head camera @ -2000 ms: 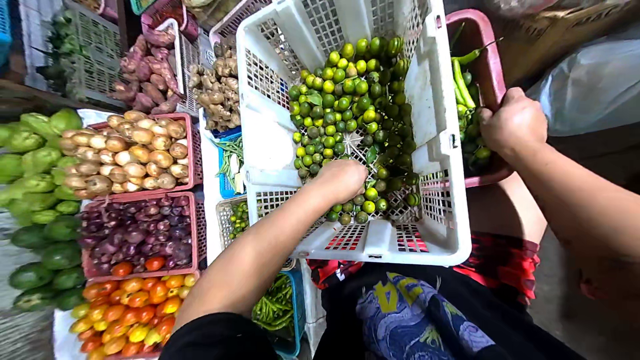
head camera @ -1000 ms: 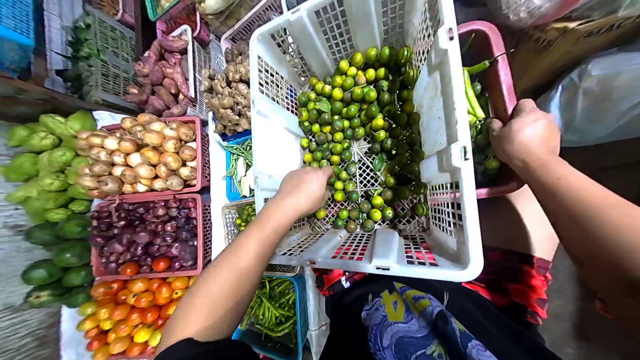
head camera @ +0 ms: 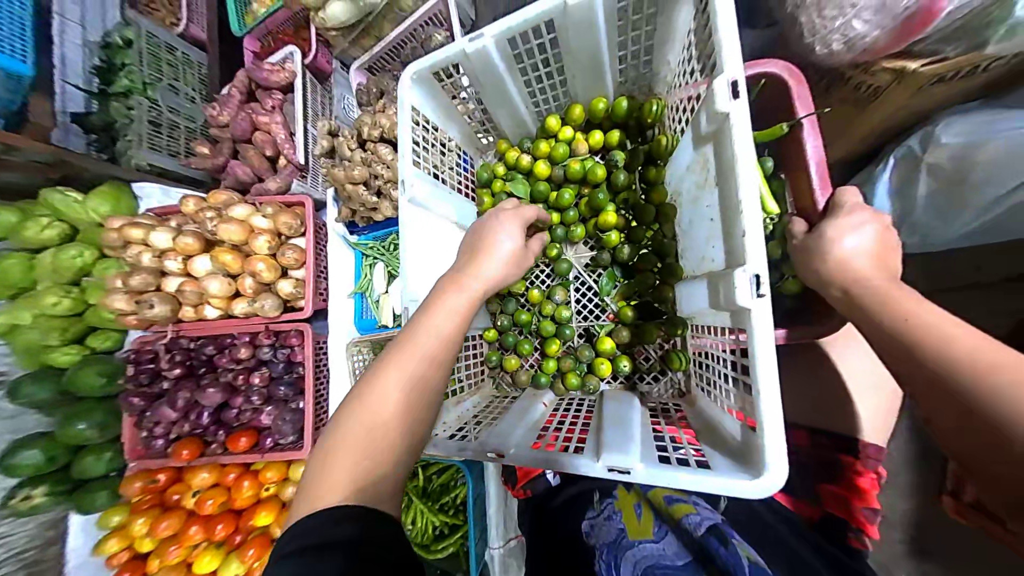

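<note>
A large white plastic crate (head camera: 708, 216) with lattice walls stands in front of me, its floor partly covered by small green calamansi-like citrus fruits (head camera: 592, 172). My left hand (head camera: 502, 246) reaches inside over the fruits at their left edge, fingers curled downward; its fingertips are partly hidden, so whether a fruit is between them cannot be told. Right of the crate, my right hand (head camera: 844, 240) grips the rim of a reddish plastic basin (head camera: 802, 112). Long green chilies (head camera: 768, 188) and other green produce lie in that basin, partly hidden by the crate.
To the left are baskets of yellow onions (head camera: 216, 260), red onions (head camera: 216, 384) and tomatoes (head camera: 200, 512), with chayotes (head camera: 56, 264) beside them. Ginger (head camera: 364, 160) and sweet potatoes (head camera: 256, 132) lie farther back. Green chilies (head camera: 436, 508) fill a blue basket below. A plastic bag (head camera: 952, 176) is at right.
My left hand has moved from the lower middle of the fruits to their left side, farther up the crate. My right hand stays on the basin rim.
</note>
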